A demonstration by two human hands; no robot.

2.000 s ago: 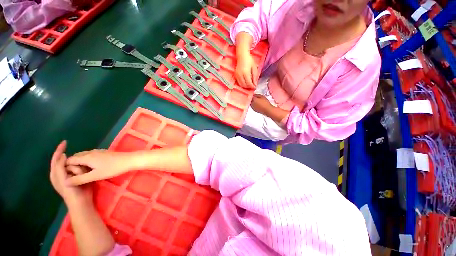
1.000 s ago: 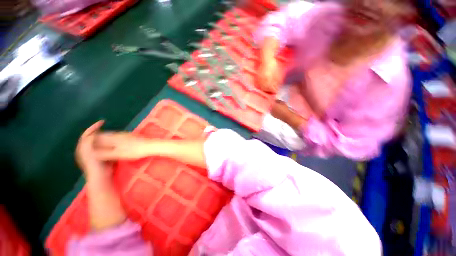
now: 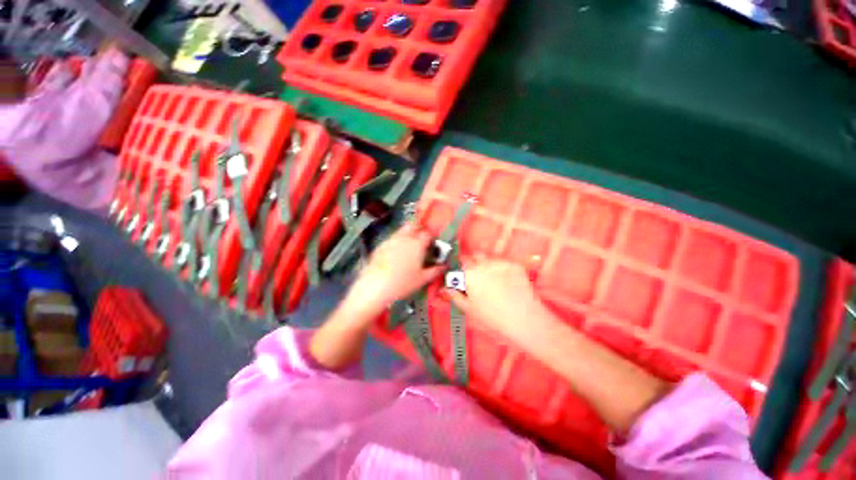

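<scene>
The red tray (image 3: 672, 267) with square pockets lies in front of me. My left hand (image 3: 399, 266) is at its left end, with fingers closed on a smartwatch (image 3: 439, 250) with grey-green straps. My right hand (image 3: 499, 292) is just right of it, fingertips on the edge of a second smartwatch (image 3: 455, 280). That watch shows a pale square with a dark centre, and its strap hangs down towards me. The fingers partly hide both cases. More straps and a dark case show left of my left hand.
Stacked upright red trays (image 3: 266, 117) with hanging straps stand at the left. A tray of dark watch heads (image 3: 406, 86) lies beyond them on the green bench (image 3: 601, 112). A pink sleeve (image 3: 66, 122) of another person is at the far left. Another strapped-watch tray (image 3: 815, 412) is at the right edge.
The view has swung left. My hands, earlier together and without a watch over the tray, are now apart, each at a smartwatch at the tray's left end.
</scene>
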